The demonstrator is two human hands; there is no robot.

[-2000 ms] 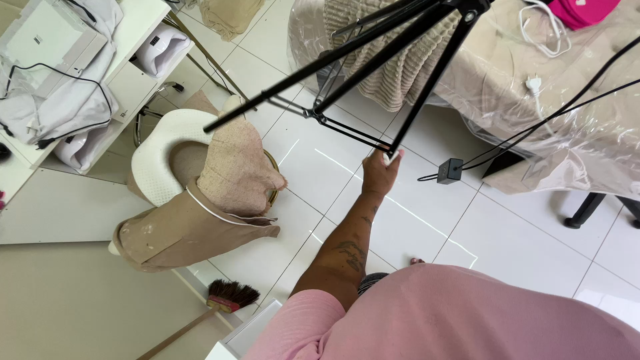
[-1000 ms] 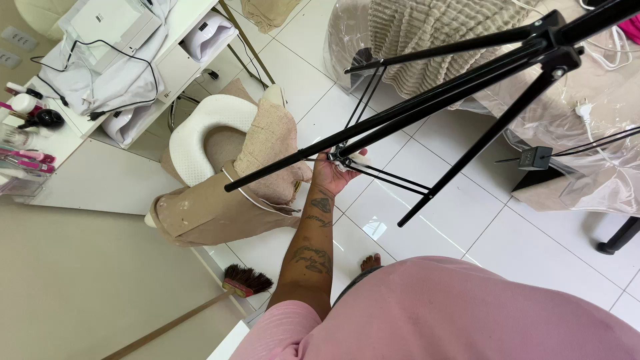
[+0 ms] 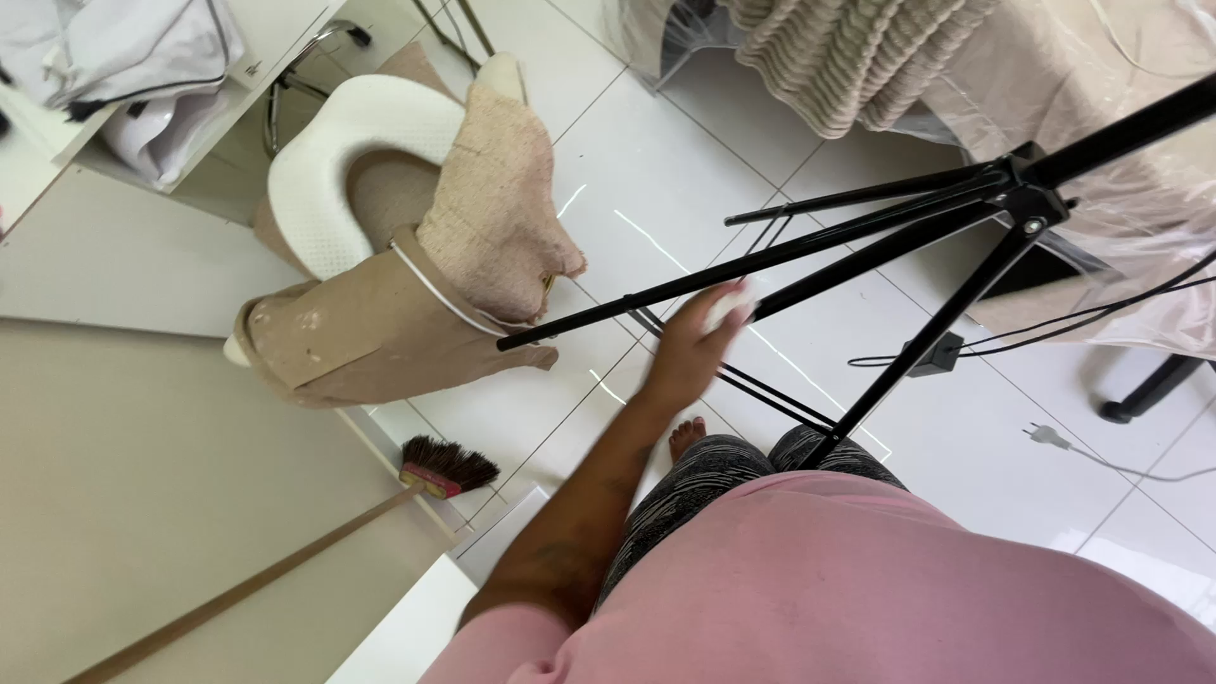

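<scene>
A black metal tripod or stand [image 3: 893,214] is tilted in front of me, its legs partly spread and joined by thin braces. My left hand [image 3: 692,344] is at the lower part of the stand, its fingers closed around a small white cloth or wipe [image 3: 730,309] pressed near a leg and the braces. The hand is slightly blurred, so the exact contact is hard to tell. The stand's pole runs out of view at the upper right. My right hand is not in view.
A white ring-shaped cushion [image 3: 318,176] and beige covers lie beyond my left arm. A broom [image 3: 442,467] leans at lower left. A plastic-covered bed [image 3: 1054,85] stands upper right. A black box with cables [image 3: 936,353] hangs near the stand; a plug [image 3: 1048,435] is below it.
The stand has turned and shifted relative to my body, and one leg now reaches down by my thighs. My left hand stays at its lower part.
</scene>
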